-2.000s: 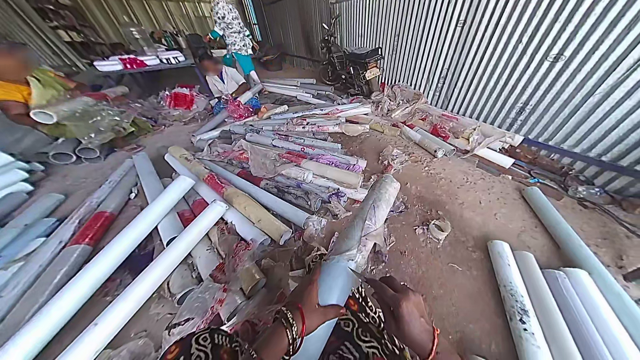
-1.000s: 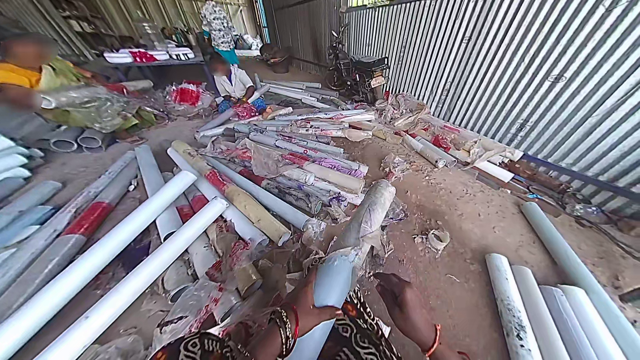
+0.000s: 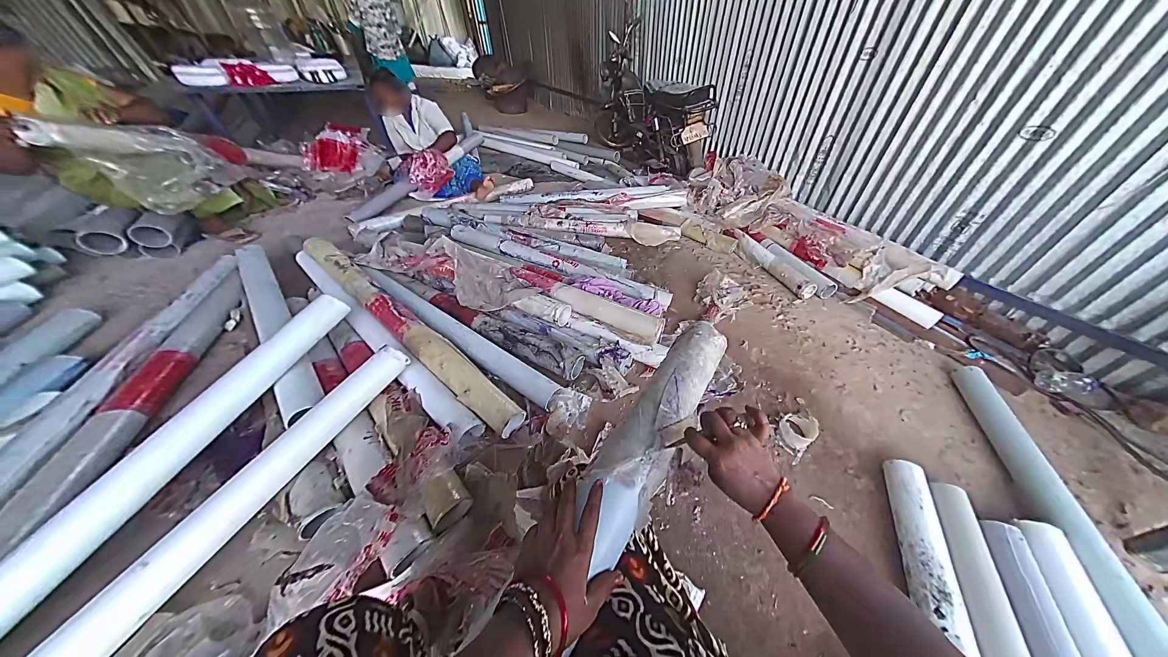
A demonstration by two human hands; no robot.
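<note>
A pale blue plastic pipe (image 3: 613, 516) rises from my lap, its upper part wrapped in dirty, whitish film (image 3: 673, 388). My left hand (image 3: 570, 543) lies spread on the pipe's lower bare part, with bangles at the wrist. My right hand (image 3: 735, 449) is closed at the right side of the wrapped part, gripping a small thin object (image 3: 677, 431) that touches the film; what exactly it is cannot be told. Patterned cloth covers my legs beneath the pipe.
Many wrapped pipes (image 3: 511, 301) lie heaped ahead. Bare white pipes (image 3: 228, 411) lie on the left, several more (image 3: 967, 557) on the right. Torn plastic film (image 3: 338, 547) lies near my left side. Two people sit farther back; a motorcycle (image 3: 657, 109) stands by the corrugated metal wall (image 3: 912, 119).
My right hand has moved up along the pipe to its wrapped part. My left hand, earlier curled around the pipe, now lies flatter on it.
</note>
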